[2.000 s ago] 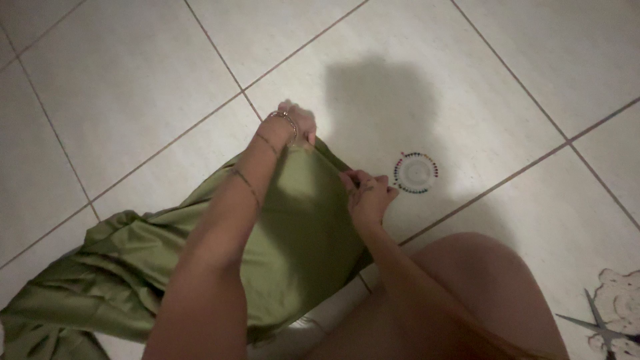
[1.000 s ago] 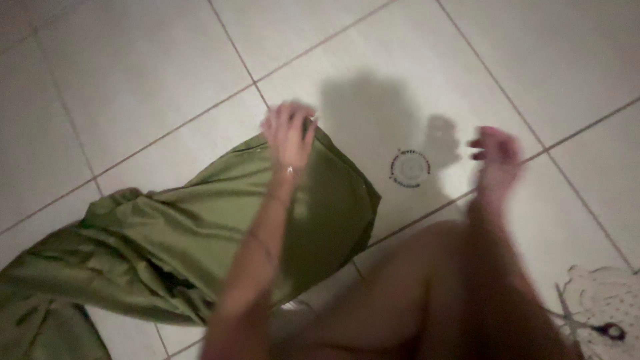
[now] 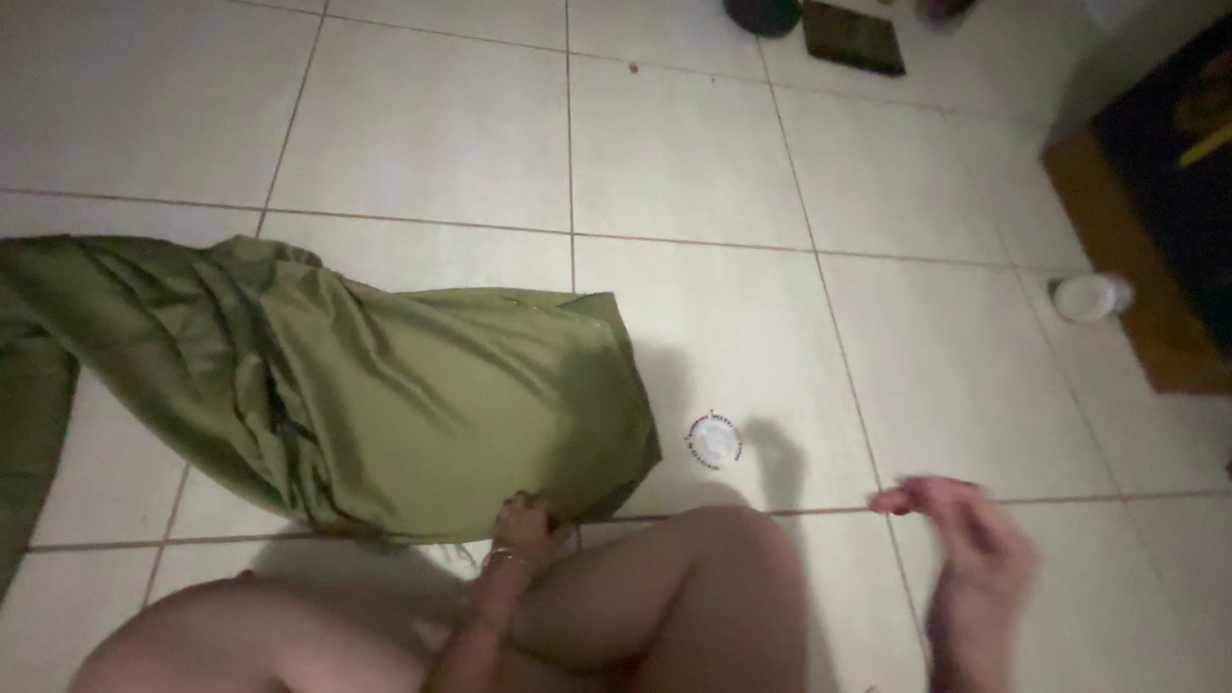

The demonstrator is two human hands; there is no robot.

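Note:
Green satiny fabric lies on the tiled floor, flat towards its right end and bunched and folded on the left. My left hand touches the fabric's near edge, beside my leg; whether its fingers pinch the cloth is hard to tell. To the right, my right hand is blurred above the floor, its fingers bent, and whether it holds something small cannot be made out. A round wheel of straight pins with coloured heads rests on the tiles between the fabric and my right hand.
My bare legs fill the near side. A small white round container sits by a wooden-edged piece of furniture on the right. At the top are a dark round object and a dark rectangular one.
The view has turned. My left hand has gone from the fabric's far corner to its near edge. My right hand, on the fabric two seconds ago, is now away from it.

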